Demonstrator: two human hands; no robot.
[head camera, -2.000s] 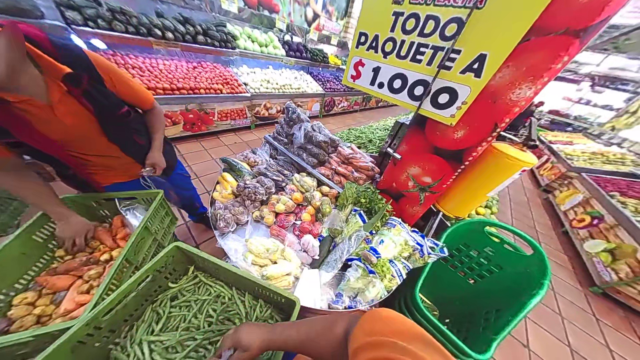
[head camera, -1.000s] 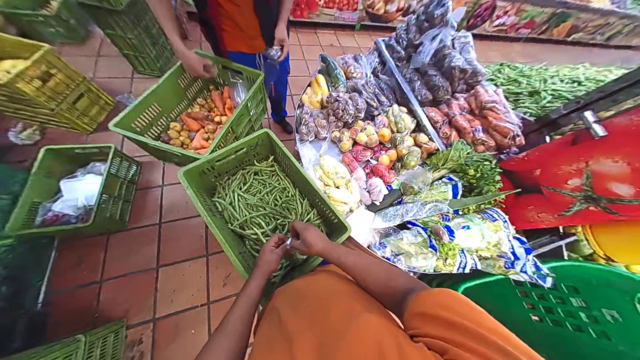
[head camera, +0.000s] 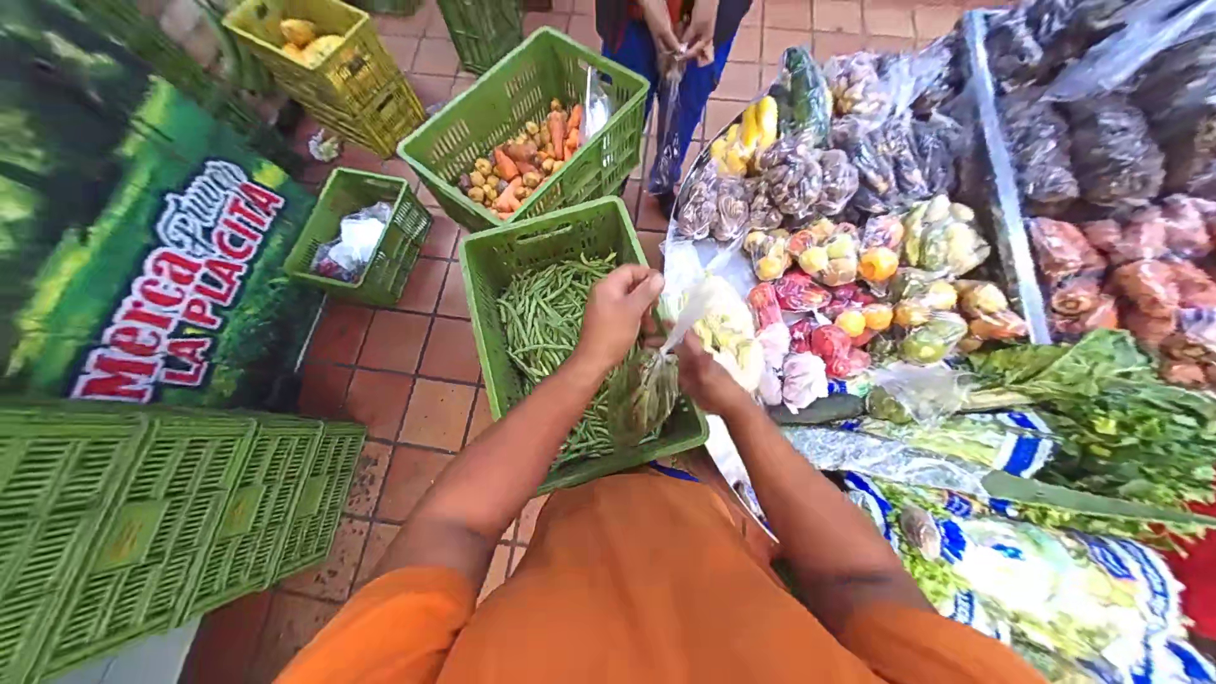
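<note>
Both my hands are over a green plastic crate (head camera: 475, 323) of green beans (head camera: 556, 313). A clear plastic bag (head camera: 651, 389) with green beans in it hangs between them, blurred. My right hand (head camera: 708, 375) grips the bag near its gathered neck. My left hand (head camera: 622, 309) is raised just left of the neck with its fingers pinched together, seemingly on the bag's twisted top. Beyond, a second green crate (head camera: 446, 142) holds carrots and small potatoes. Past it, another person's hands (head camera: 679, 43) hold a plastic bag (head camera: 668, 123) by its top.
At right, a display bears bagged peppers (head camera: 750, 138), onions, garlic (head camera: 803, 380), carrots and leafy greens (head camera: 1130, 408). A small green crate (head camera: 404, 247) with plastic bags and yellow crates (head camera: 370, 85) stand on the tiled floor. Stacked green crates (head camera: 190, 532) rise at lower left, near a printed banner (head camera: 237, 247).
My hands have risen from low over the beans, and a filled bag now shows between them. The other person's hand has left the carrot crate; both that person's hands now hold a bag.
</note>
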